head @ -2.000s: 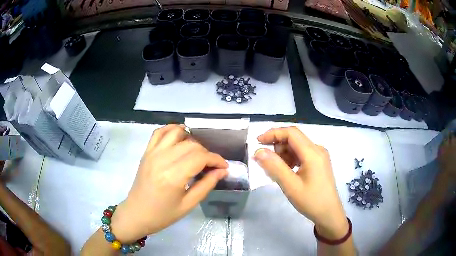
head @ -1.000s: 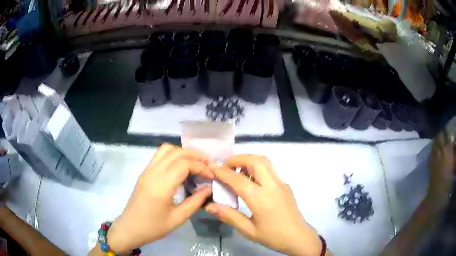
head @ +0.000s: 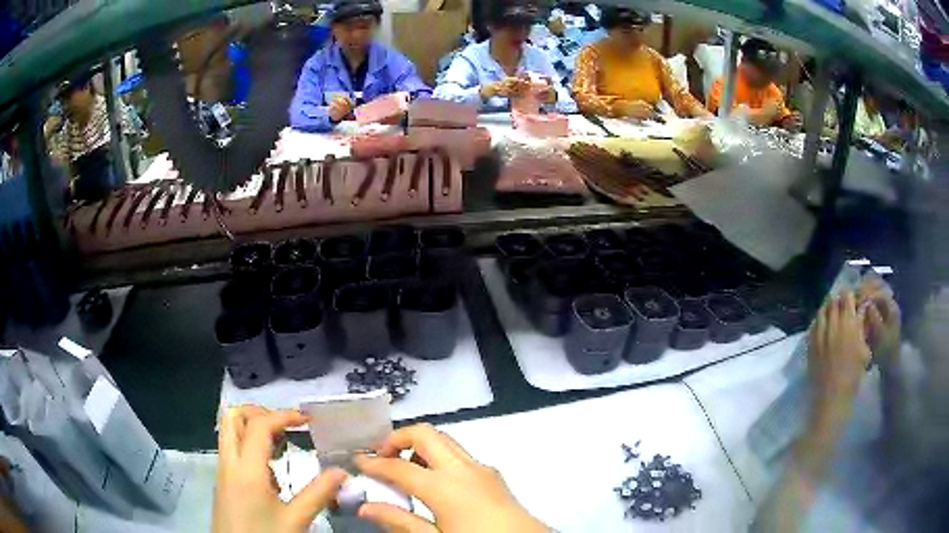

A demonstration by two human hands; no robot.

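A retail carton stands low in the picture in front of me, its pale top flap upright at the far side of the mouth. A white piece shows in the mouth between my hands. My left hand is at the left side of the mouth, thumb and fingers around the edge. My right hand is at the right side, fingertips on the white piece. The lower carton is cut off by the picture's edge. Whether my left hand grips the carton or a flap is unclear.
Open cartons stand at left. Dark cup-shaped housings stand in rows on white sheets, with small dark fittings beside them. Another pile of fittings lies at right. A neighbour's hands hold a carton at far right. Several people sit opposite.
The view has tilted up and turned right, showing the people opposite. My hands have moved apart slightly; the white piece remains in the carton's mouth.
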